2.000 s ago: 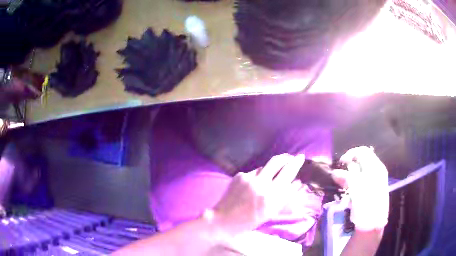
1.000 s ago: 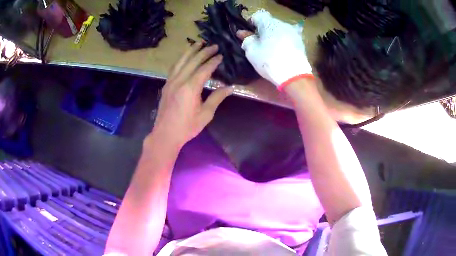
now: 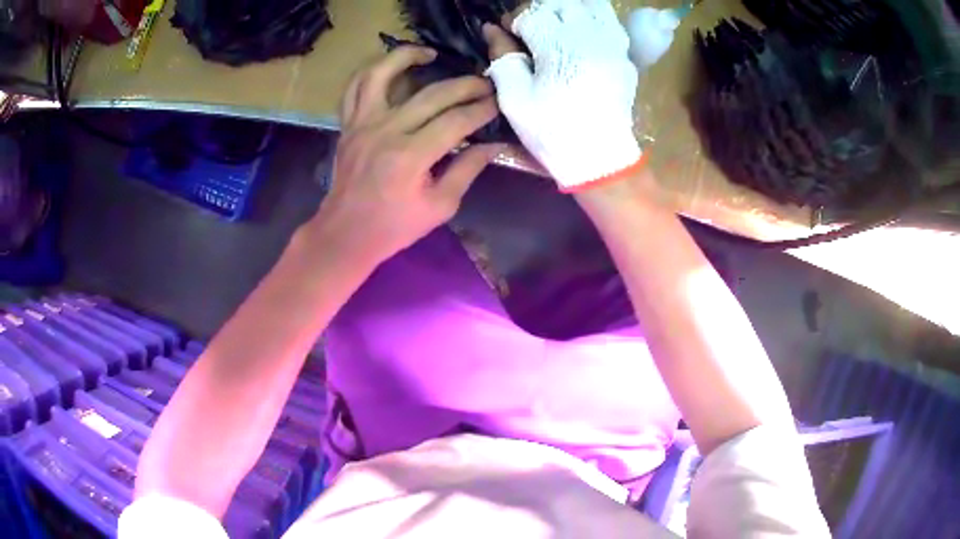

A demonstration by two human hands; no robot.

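A dark spiky hair piece [image 3: 447,23] lies on the tan cardboard bench cover [image 3: 363,47] at the top centre, partly hidden by my hands and cut off by the top edge. My bare left hand [image 3: 405,142] has its curled fingers on the piece's left and near side. My right hand [image 3: 568,90], in a white knit glove with an orange-red cuff, pinches the piece's right side; the fingertips are partly hidden. A small white glue bottle [image 3: 652,34] with a teal tip shows just right of the glove.
Another spiky piece [image 3: 253,26] lies left; a thick nested stack [image 3: 795,126] lies right. A yellow knife [image 3: 145,32] is at the upper left. A black cable [image 3: 784,242] crosses the bench edge. Blue totes [image 3: 95,400] stand lower left, a pale-rimmed crate [image 3: 853,430] lower right.
Both hands moved from the lap up to the bench and onto a spiky piece. The view shifted since; the glue bottle now shows clearly beside the glove.
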